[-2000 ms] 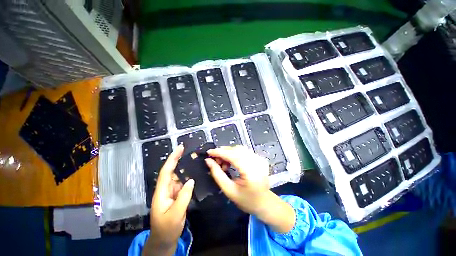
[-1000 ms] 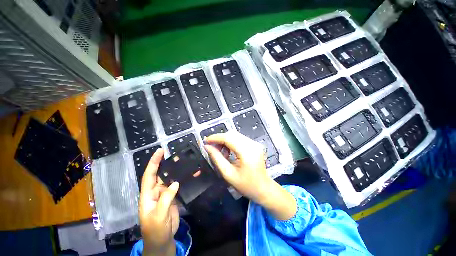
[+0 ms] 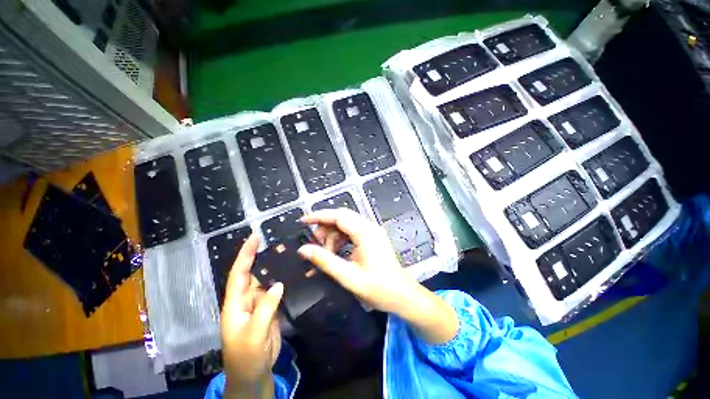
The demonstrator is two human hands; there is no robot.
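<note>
A thin black die-cut sheet [image 3: 289,269] with small holes is held over the near blister tray [image 3: 179,292]. My left hand [image 3: 253,312] holds its left edge between thumb and fingers. My right hand [image 3: 362,261] is at the sheet's upper right, with thumb and fingertips close together at its surface. Whether the right fingertips hold a small piece is too small to tell. Black phone housings [image 3: 214,185] sit in the tray pockets, and the sheet and my hands partly hide the lower row.
A second blister tray [image 3: 498,113] with black housings stands angled at the right. Black spare sheets [image 3: 78,241] lie on the orange-brown board [image 3: 31,327] at left. A grey perforated cabinet [image 3: 70,86] is at upper left, beside the green mat [image 3: 288,62].
The view has shifted since the oldest frame. In the last second, my right fingertips have moved slightly left onto the sheet's upper right part. My left hand keeps its hold.
</note>
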